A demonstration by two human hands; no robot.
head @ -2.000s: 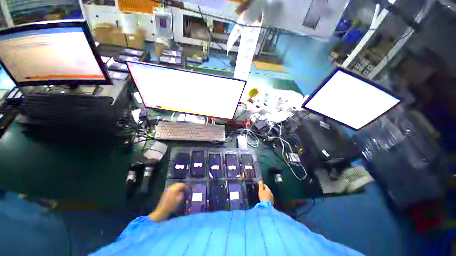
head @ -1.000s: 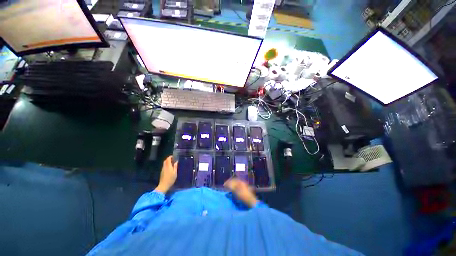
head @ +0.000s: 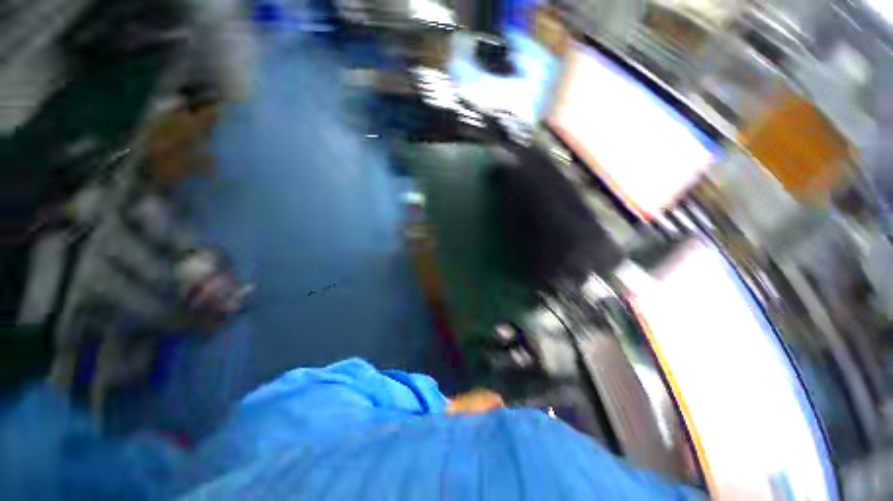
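The picture is strongly blurred. My left hand (head: 475,401) shows as a small skin-toned patch at the end of the blue sleeve, low in the middle. Its fingers cannot be made out, nor whether it holds anything. My right hand is not in view. The phone tray cannot be made out. A small dark and pale object (head: 509,338) stands on the dark green bench (head: 460,215) beyond the hand. The pale keyboard (head: 632,396) is a blurred strip to the right.
A large lit monitor (head: 749,377) stands at the right, with another lit monitor (head: 632,132) beyond it. A dark heap (head: 553,220) lies on the bench. Blue floor (head: 313,225) runs left of the bench, with blurred equipment (head: 127,245) at the far left.
The view has swung far left and tilted, so the bench and monitors now appear on the right. The tray and my right hand have gone from sight.
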